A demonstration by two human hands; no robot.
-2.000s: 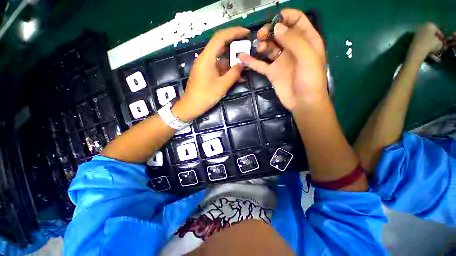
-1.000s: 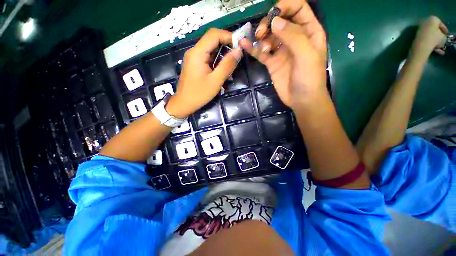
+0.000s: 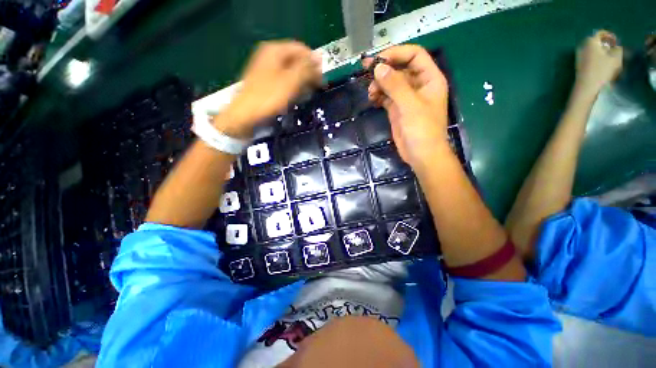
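Note:
My left hand [image 3: 277, 79] is blurred over the far left part of the black blister tray [image 3: 352, 169]; whether it holds anything cannot be told. My right hand [image 3: 417, 97] is above the tray's far right part, with a small dark part [image 3: 375, 63] at its fingertips. Square units, white side up [image 3: 273, 192], lie in several left and middle pockets. Black-faced housings with thin white rims [image 3: 357, 242] lie in the nearest row. Small white parts [image 3: 320, 113] are scattered in the far pockets.
A pale ledge [image 3: 424, 21] runs along the far edge, with a grey metal post [image 3: 357, 29] above it. Small white bits [image 3: 488, 93] lie on the green surface. A second dark tray [image 3: 137, 180] is at left. Another person's arm [image 3: 557, 144] is at right.
My left hand has moved left, away from my right hand. The white square unit between my hands is no longer visible. The view has shifted, showing the metal post and white bits in the far pockets.

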